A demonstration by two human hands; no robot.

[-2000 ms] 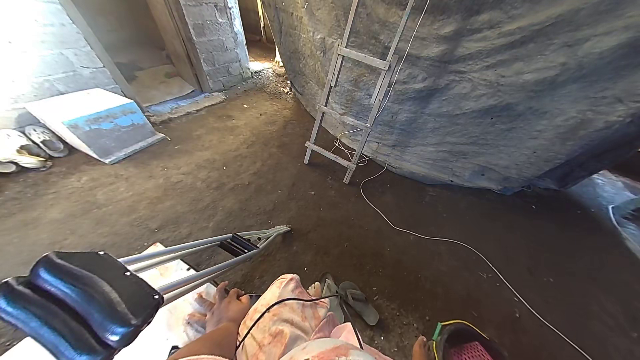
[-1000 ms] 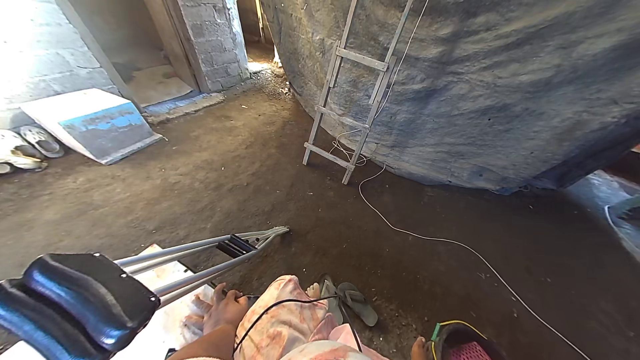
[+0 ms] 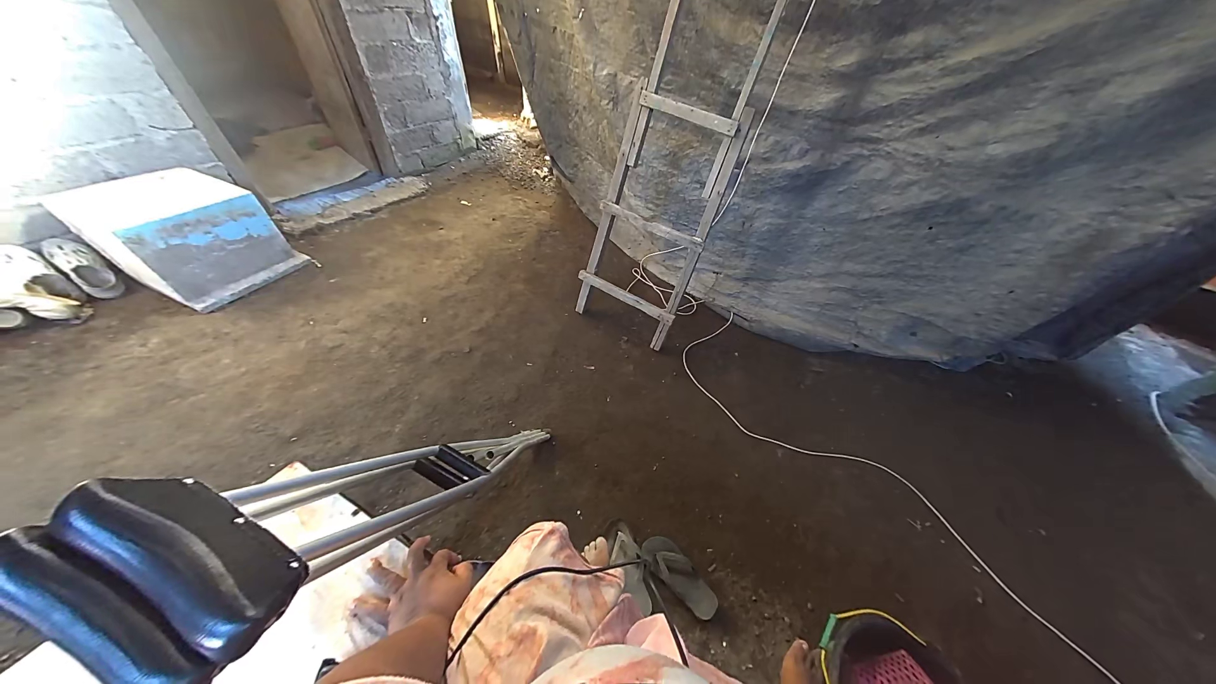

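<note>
My left hand [image 3: 429,581] rests palm down near my left thigh, on or beside a white surface; a small dark thing lies at its fingertips, and whether the fingers hold it I cannot tell. Just left of it, a pair of metal crutches [image 3: 370,527] with black padded tops [image 3: 157,570] leans over the white surface. Of my right hand [image 3: 798,663] only a small part shows at the bottom edge, beside a dark basket [image 3: 836,632] with a yellow and green rim and something pink inside. A black cable [image 3: 532,573] crosses the pink patterned cloth [image 3: 546,608] on my lap.
Flip-flops [image 3: 682,577] lie on the dirt floor by my foot. A wooden ladder [image 3: 617,204] leans against a large dark tarp [image 3: 902,190], and a thin white cord [image 3: 826,454] runs over the floor. A blue and white slab [image 3: 199,242] and several shoes [image 3: 84,268] are by the block wall.
</note>
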